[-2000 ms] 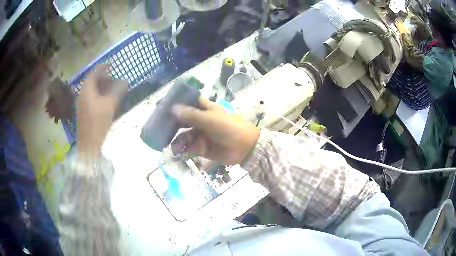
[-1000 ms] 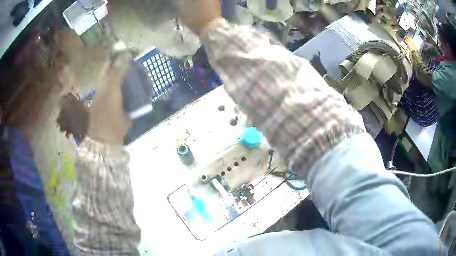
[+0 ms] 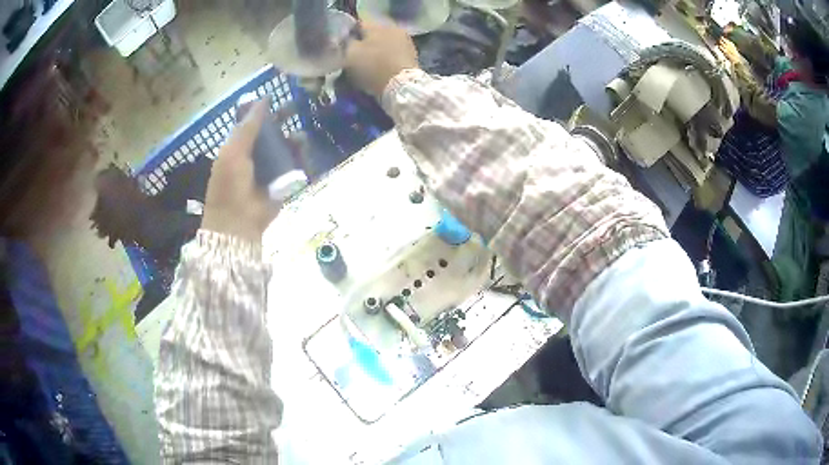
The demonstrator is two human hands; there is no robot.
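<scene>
My left hand (image 3: 238,189) is raised over the table's left edge and holds a dark thread cone (image 3: 273,150) with a white end. My right hand (image 3: 380,56) is at the thread stand, at the top. Its fingertips are beside a dark, blurred thread cone (image 3: 312,23) that is over a pale round stand disc (image 3: 284,47); I cannot tell whether they grip it. The cream machine head (image 3: 464,263) lies below my right sleeve, with the bright needle and presser foot area (image 3: 445,334) at its lower end.
A dark thread tube (image 3: 329,260) stands on the white sewing table (image 3: 295,236). A blue plastic basket (image 3: 214,132) with dark cloth is beyond the left edge. Cut beige pieces (image 3: 668,113) are piled at the right. A white cord (image 3: 764,300) crosses the right side. A person in green (image 3: 804,127) is far right.
My right hand has moved from above the machine head, where it held a dark cone, up to the thread stand. My left hand, blurred earlier, is now nearer the table with the white-ended cone.
</scene>
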